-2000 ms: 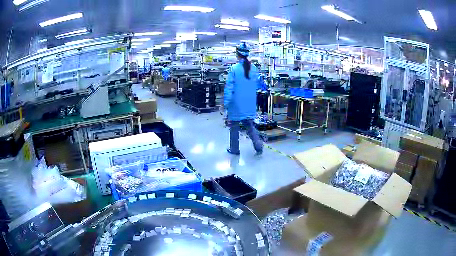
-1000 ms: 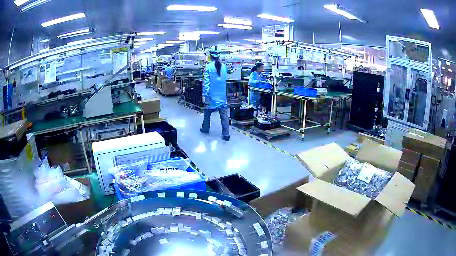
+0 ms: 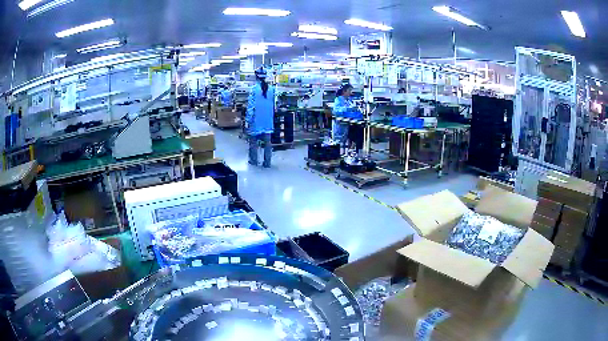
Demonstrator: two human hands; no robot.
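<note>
Neither of my hands is in view. Nearest in front of me is the round metal bowl feeder (image 3: 247,270), cut off by the bottom edge. Small white rectangular parts (image 3: 225,306) lie on its floor and line its curved ledges. A straight metal feed track (image 3: 120,300) runs from the bowl's left side toward the lower left. The sloped control panel (image 3: 50,305) stands at the far lower left, with small controls on its face. A blue bin (image 3: 267,249) holding clear bags sits behind the bowl.
A large open carton (image 3: 460,293) full of silvery bags (image 3: 485,237) stands right of the bowl. A white case (image 3: 175,193), a white plastic heap (image 3: 79,250) and a black crate (image 3: 319,250) are behind. One blue-clad person (image 3: 261,116) is in the aisle, another (image 3: 345,110) at a green-topped bench.
The person in the aisle has walked farther away and to the left. The second person has come into sight by the bench. The camera view has shifted slightly; the carton and bins look unchanged.
</note>
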